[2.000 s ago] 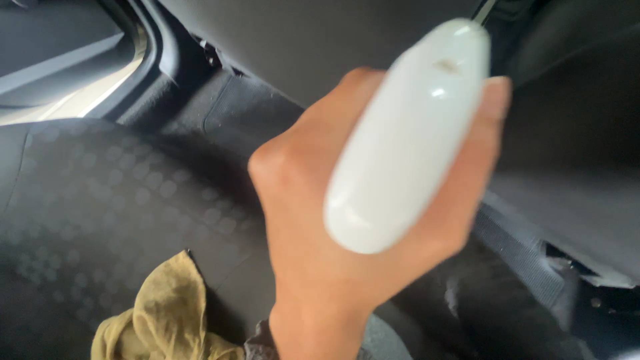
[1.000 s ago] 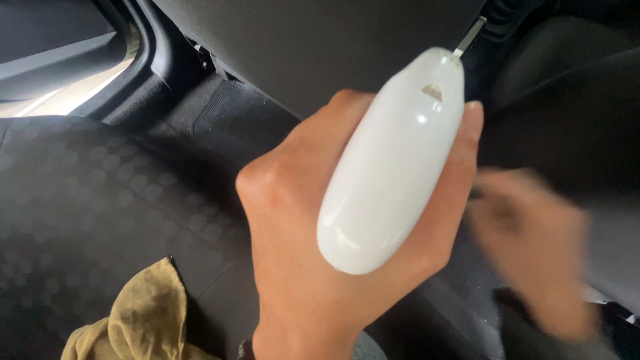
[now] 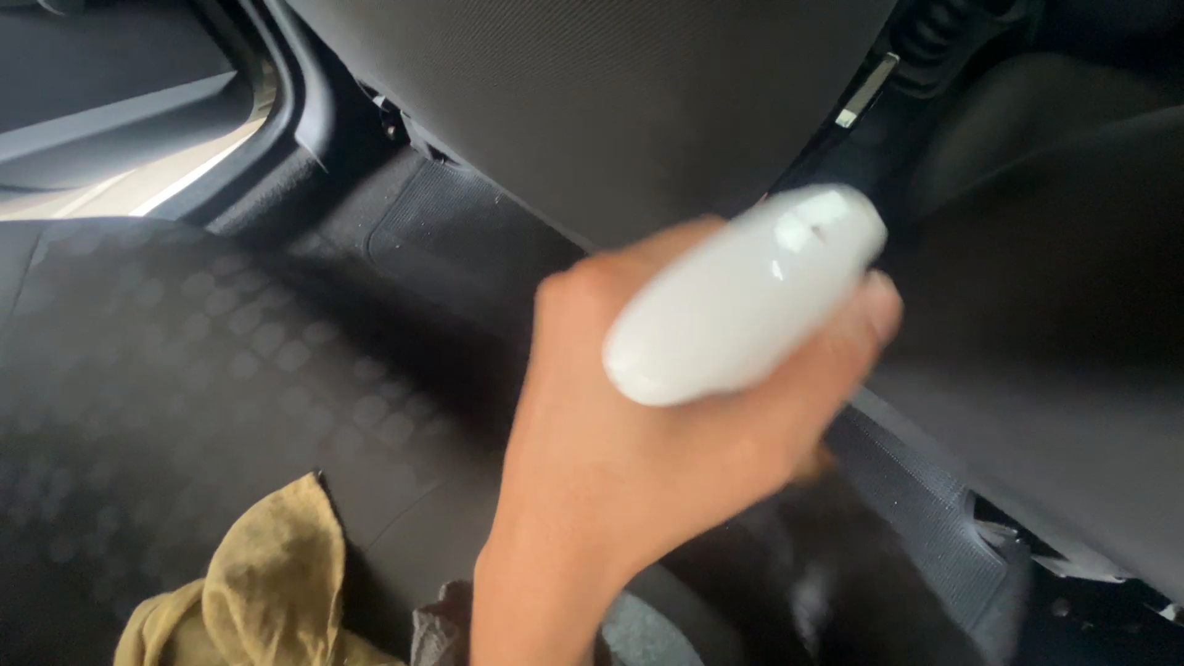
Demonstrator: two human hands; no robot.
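Note:
My left hand (image 3: pixel 638 444) is closed around a glossy white plastic object (image 3: pixel 731 305) with a long rounded top, which looks like the head of a trigger spray bottle. The lower part of it is hidden by the hand. Behind the left wrist and palm, a small blurred patch of skin (image 3: pixel 814 462) and a dark blurred sleeve (image 3: pixel 805 564) show; this seems to be my right hand, nearly all hidden, and what it holds cannot be seen. A mustard-coloured cloth (image 3: pixel 273 573) lies crumpled on the dark car seat (image 3: pixel 231 370) at the lower left.
The back of a front car seat (image 3: pixel 601 92) rises beyond the hands, and another dark seat (image 3: pixel 1036 370) stands at the right. Between them is a shiny metal-like strip (image 3: pixel 868 91). A ribbed floor mat (image 3: pixel 453 222) lies below. The door sill (image 3: pixel 268 176) is at upper left.
My left hand has swung the white object, whose top now tilts further to the right. My right hand, seen blurred at the right one second ago, is now mostly hidden behind the left.

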